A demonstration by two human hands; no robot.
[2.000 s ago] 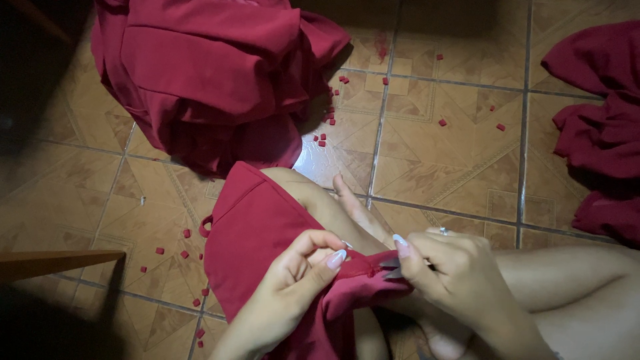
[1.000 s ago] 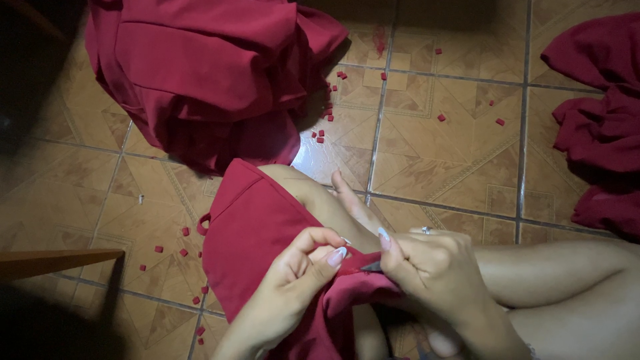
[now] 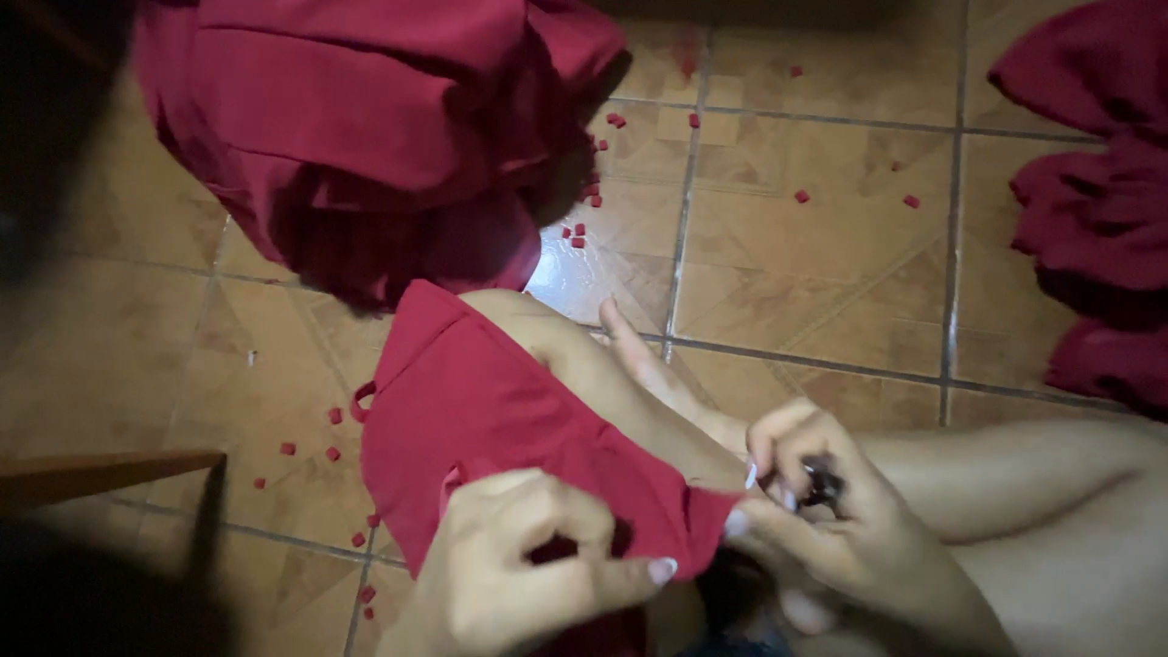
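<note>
A red fabric garment piece (image 3: 511, 392) with a small loop at its left edge lies over my bent leg. My left hand (image 3: 538, 557) is at its lower part, fingers curled on the cloth, with the thumb tip over it. My right hand (image 3: 821, 511) pinches the right corner of the cloth between thumb and finger. A small dark metallic tool (image 3: 823, 484) sits within the curled fingers of that same hand; its kind is mostly hidden.
A large heap of red fabric (image 3: 365, 119) lies on the tiled floor at upper left. More red fabric (image 3: 1095, 201) is at the right edge. Small red scraps (image 3: 579, 242) are scattered on the tiles. A wooden furniture leg (image 3: 109, 474) juts in from the left.
My hands have moved apart. The pointed metal tip that showed at the cloth two seconds ago has left it, and the tool is now tucked in my right hand.
</note>
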